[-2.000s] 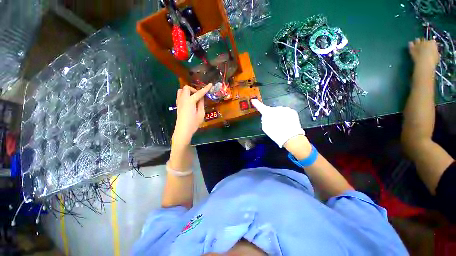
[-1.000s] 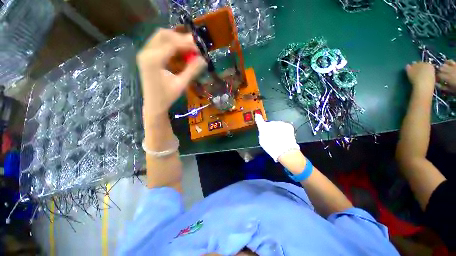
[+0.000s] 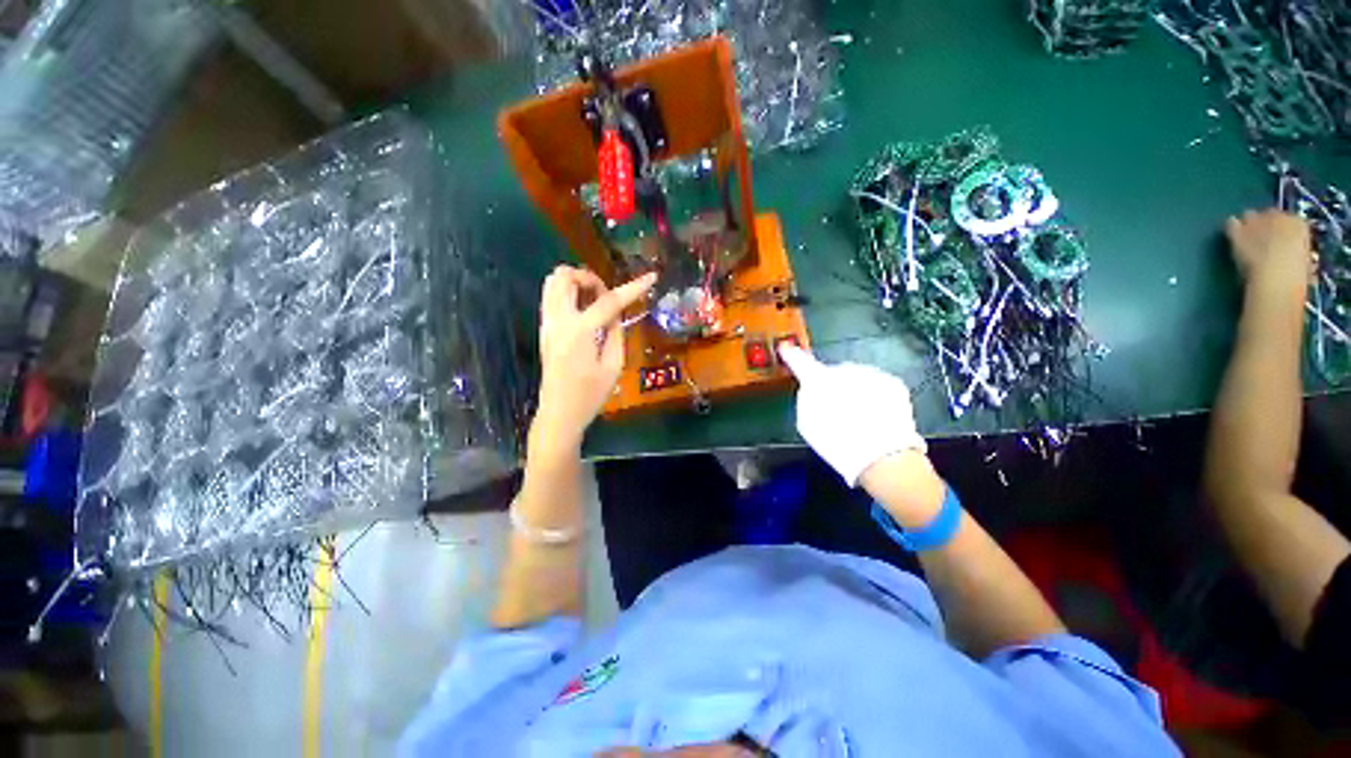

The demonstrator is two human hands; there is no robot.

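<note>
The orange test fixture [image 3: 759,252] stands in front of me, its upright frame at the back. Its red clamp handle [image 3: 616,176] hangs down with no hand on it. Silvery round parts [image 3: 683,311] and thin wires are in the fixture's centre, with a reddish glow beside them. My left hand [image 3: 581,348] is at the fixture's left side, a finger reaching toward the centre; whether it holds anything is unclear. My gloved right hand [image 3: 856,419] has its index fingertip at the right red switch [image 3: 787,350]. A red digital readout [image 3: 659,376] is lit.
A pile of green ring boards with wires [image 3: 971,267] lies right of the fixture on the green mat [image 3: 1141,282]. A stacked clear tray [image 3: 267,341] is at left, wires hanging over its edge. Clear wired parts [image 3: 785,74] lie behind. Another person's arm [image 3: 1259,385] is at right.
My left hand has let go of the red handle and moved down beside the fixture's centre. The handle now hangs free. My right fingertip stays at the switches. The view has shifted slightly.
</note>
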